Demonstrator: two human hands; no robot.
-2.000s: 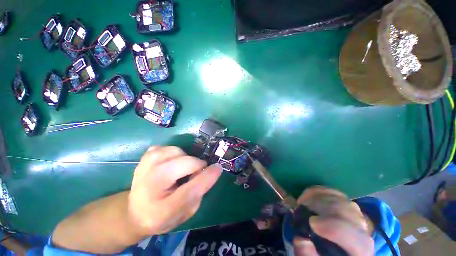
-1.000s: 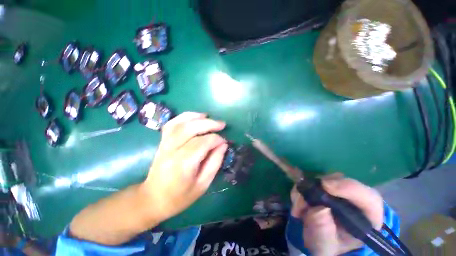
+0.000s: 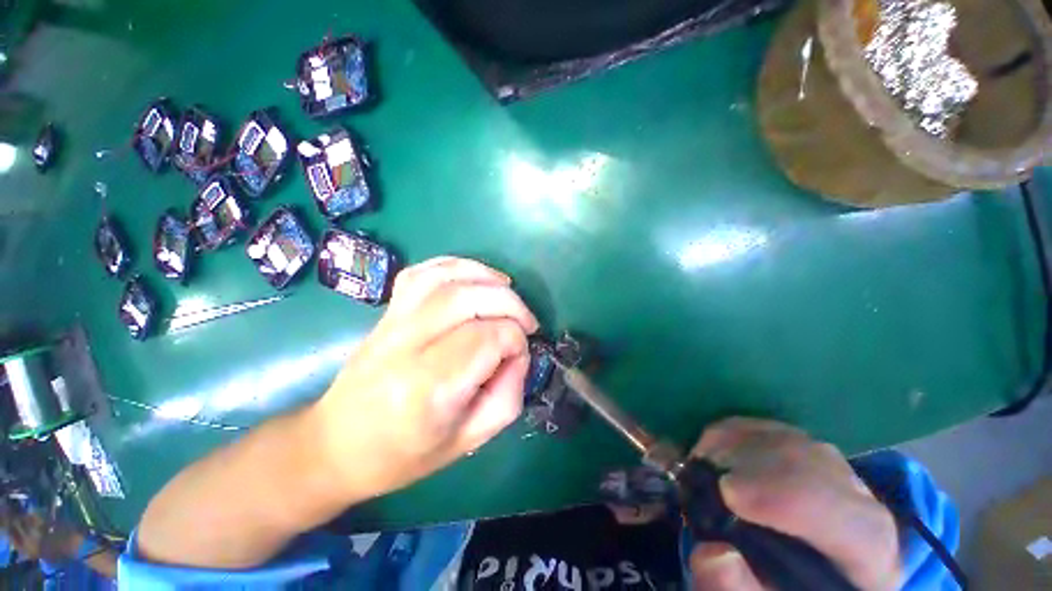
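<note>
My right hand [image 3: 790,502] holds the black handle of a soldering iron [image 3: 606,406]. Its tip touches or is just over the small device unit [image 3: 540,367] in a dark fixture [image 3: 561,406] near the bench's front. My left hand [image 3: 433,375] is bent over the unit's left side, fingertips at its upper left edge, and hides most of it. What the left fingers pinch cannot be seen. Thin solder wire [image 3: 173,411] runs from the reel [image 3: 40,390] towards my left wrist. Tweezers [image 3: 225,312] lie flat on the mat.
Several open black housings with circuit boards [image 3: 280,247] lie at upper left. A black tray [image 3: 600,72] is at the top. A brown pot [image 3: 831,139] with silvery shreds stands at upper right, a black cable [image 3: 1038,289] beside it. A small dark cluster [image 3: 632,491] sits at the bench edge.
The iron's tip was lifted off to the unit's upper right one second ago and is now back at the unit. My left hand has moved from the unit's lower left to over it. The view has shifted.
</note>
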